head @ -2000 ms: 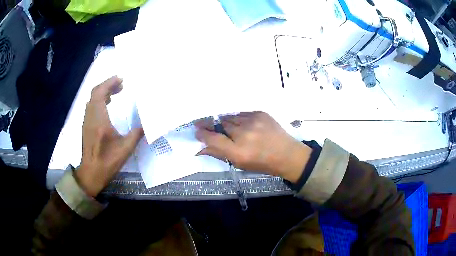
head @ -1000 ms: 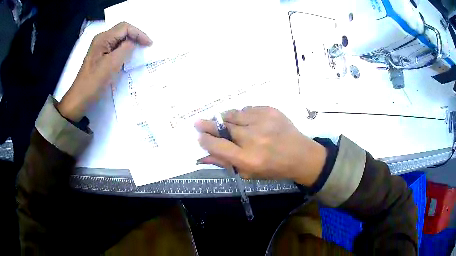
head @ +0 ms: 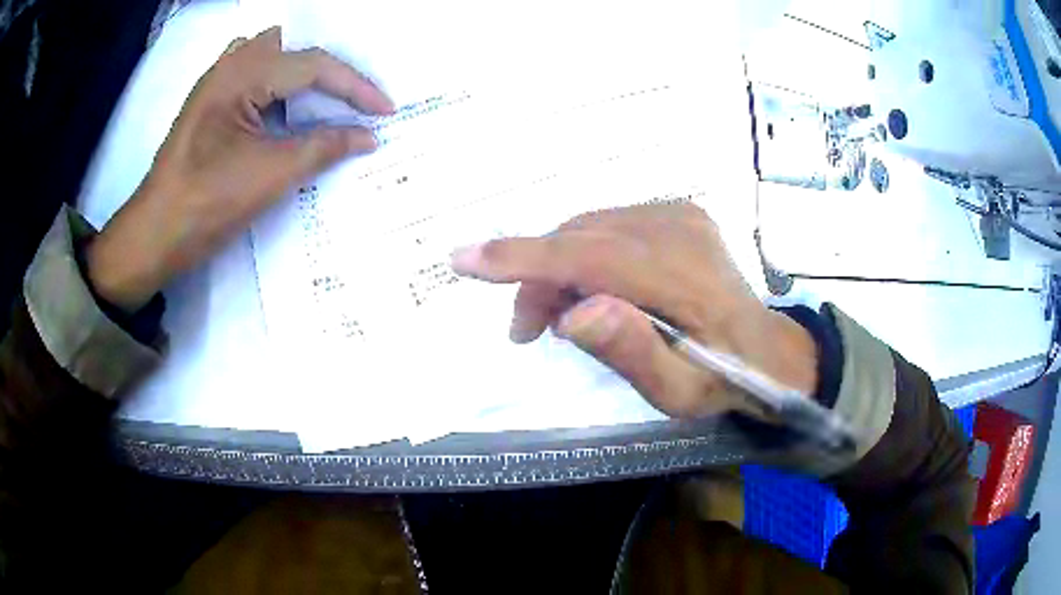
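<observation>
A white printed form lies on the white tabletop, partly washed out by glare, with small print in blocks and long ruled lines. My left hand is over the form's upper left, thumb and fingertips close together near a line of print; I cannot tell whether they pinch the paper. My right hand is over the form's right part, index finger extended to the left over the print. It holds a clear-barrelled pen, which points back toward the wrist and is blurred at its far end.
The sewing machine head is at the upper right, beside the metal needle plate. A grey ruler tape runs along the curved front edge. A blue crate and a red box are below the table at right. Dark fabric is at upper left.
The upper sheet that covered the form has moved off, showing more print. My left hand has moved up and right. My right index finger has extended, and the pen has swung toward the right wrist.
</observation>
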